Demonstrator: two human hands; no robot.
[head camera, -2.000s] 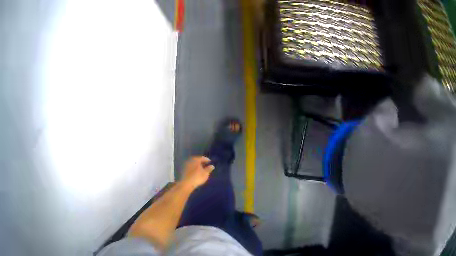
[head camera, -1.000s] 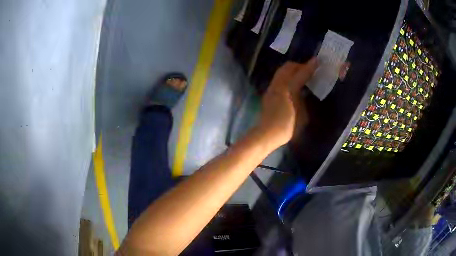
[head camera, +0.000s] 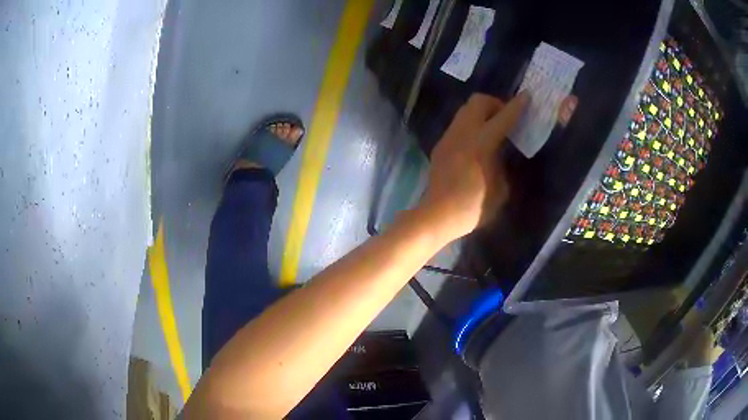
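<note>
My left hand (head camera: 467, 168) reaches up from the lower left and pinches a white paper slip (head camera: 545, 90) between thumb and fingers. One fingertip shows at the slip's right edge. The slip has faint writing and lies against or just in front of the dark side of a black tote (head camera: 582, 197); I cannot tell whether it is attached. Small boards or parts (head camera: 648, 160) with yellow, red and white spots fill the tote in rows. My right hand is not in view.
More white slips (head camera: 469, 43) show on dark totes at the top. A person in grey (head camera: 545, 357) sits on a blue-rimmed stool (head camera: 477, 320) at lower right. Dark boxes (head camera: 377, 369) stand at the bottom. Yellow lines (head camera: 316, 148) cross the grey floor.
My left hand has risen from beside my leg to the slip and now holds it. The view has turned toward the tote. Over the last second, hand and slip have barely moved.
</note>
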